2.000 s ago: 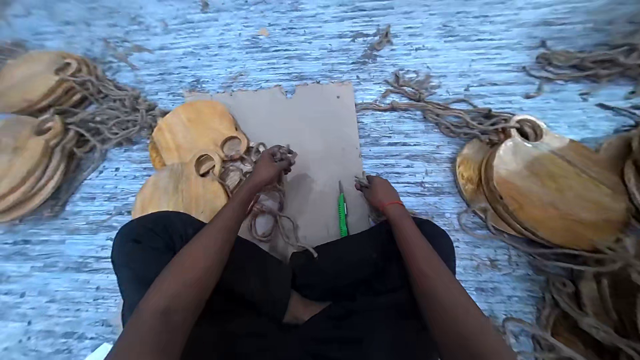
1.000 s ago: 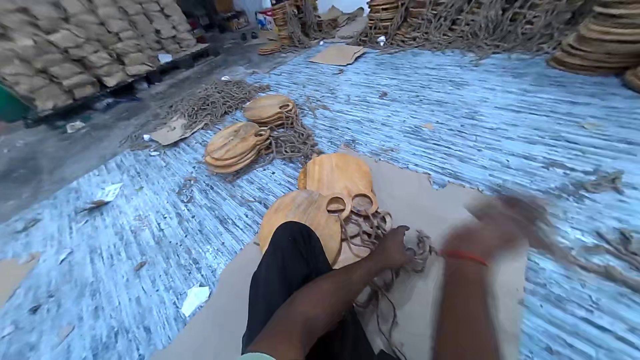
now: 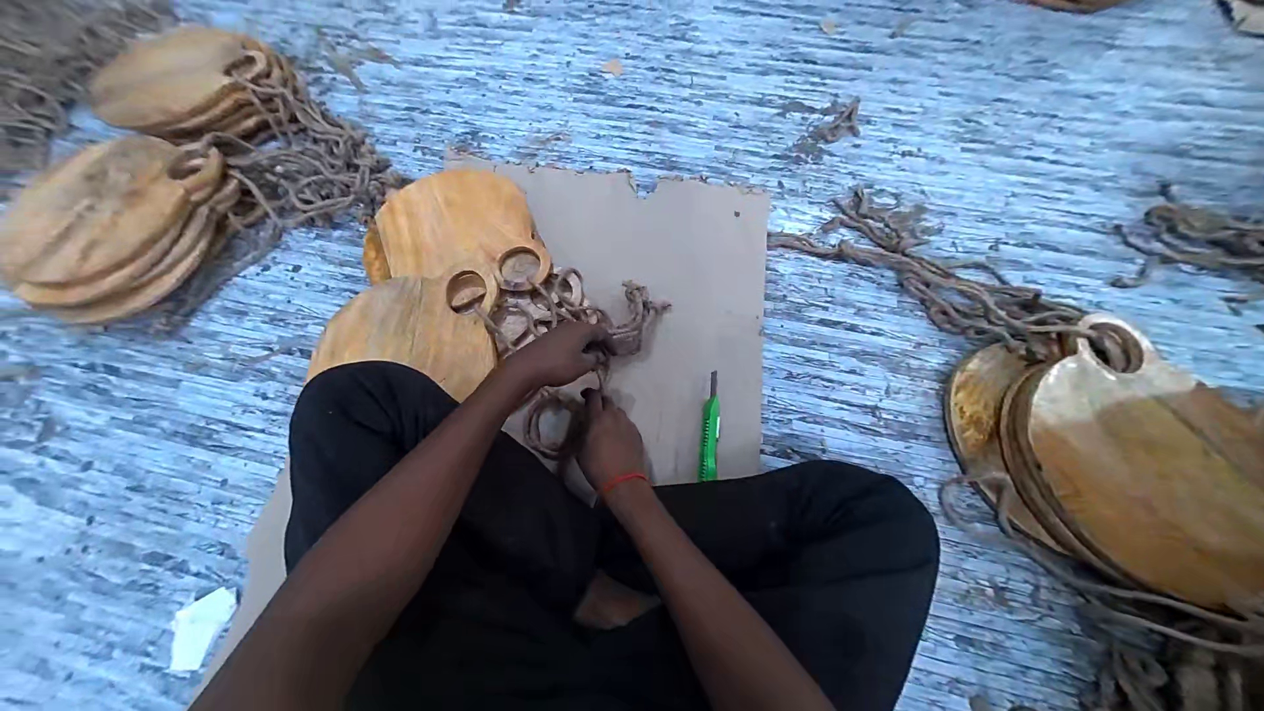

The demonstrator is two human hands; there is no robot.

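Observation:
My left hand grips brown cord beside the ring handles of several round wooden boards. Just below it, my right hand, with a red thread at the wrist, pinches a strand of the same cord; its fingertips are partly hidden. One board lies by my knee, and another lies behind it. Cords run through their ring handles and lie looped over the cardboard sheet. A green utility knife with its blade out rests on the cardboard, right of my hands.
Stacks of round wooden boards with tangled cord lie at the left and upper left. Another corded stack is at the right. Cord scraps and a white paper piece lie on the patterned floor covering.
My right hand, blurred out to the right one second ago, is now close below my left hand at the cord. The view has swung widely and come back down.

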